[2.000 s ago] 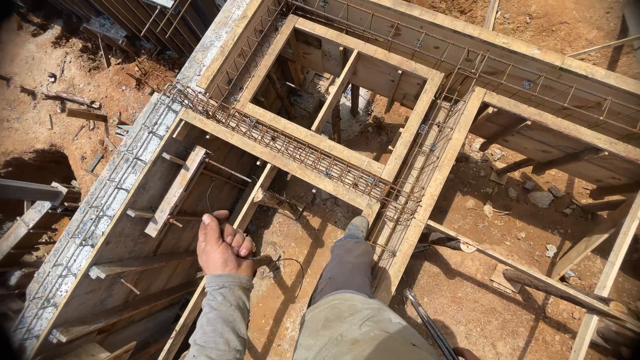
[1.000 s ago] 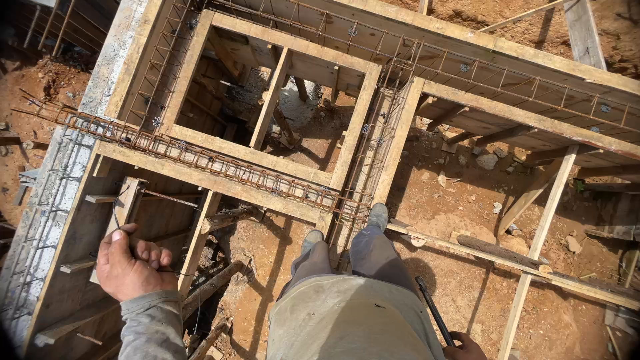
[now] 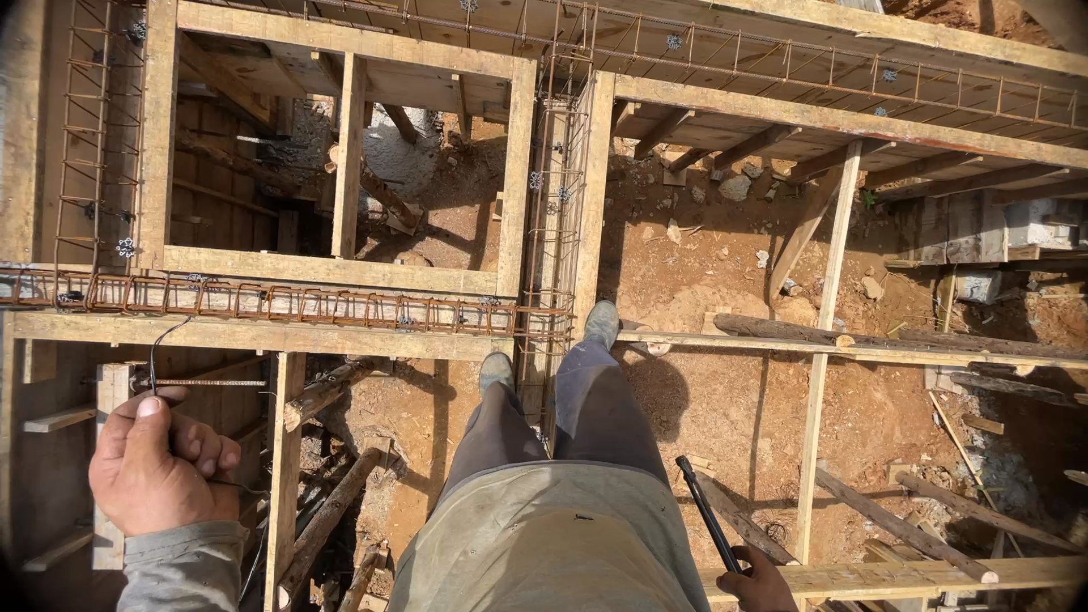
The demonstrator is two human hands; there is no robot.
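Observation:
My left hand (image 3: 161, 467), in a grey sleeve, pinches a thin black wire (image 3: 154, 357) between thumb and forefinger; the wire curves up toward the timber edge below a rusty rebar cage (image 3: 297, 306). Low at the right, my right hand (image 3: 752, 582) is closed around the end of a dark metal bar tool (image 3: 707, 514), which points up and left. A second rebar cage (image 3: 557, 187) runs upward between wooden formwork boards and meets the first one near my feet. My two boots stand on the board edges, the left (image 3: 495, 371) and the right (image 3: 602, 323).
A square wooden frame (image 3: 340, 272) with a crosspiece surrounds a deep opening. Earth lies well below the narrow formwork edges. Round timber props (image 3: 327, 518) lean at the lower left, and a long batten (image 3: 829, 323) crosses the right bay. More formwork (image 3: 850, 110) with rebar spans the top right.
The view has swung, and both feet now show at the boards' junction. My right hand with the bar tool, barely seen two seconds ago, is now in plain view. The left hand stays raised.

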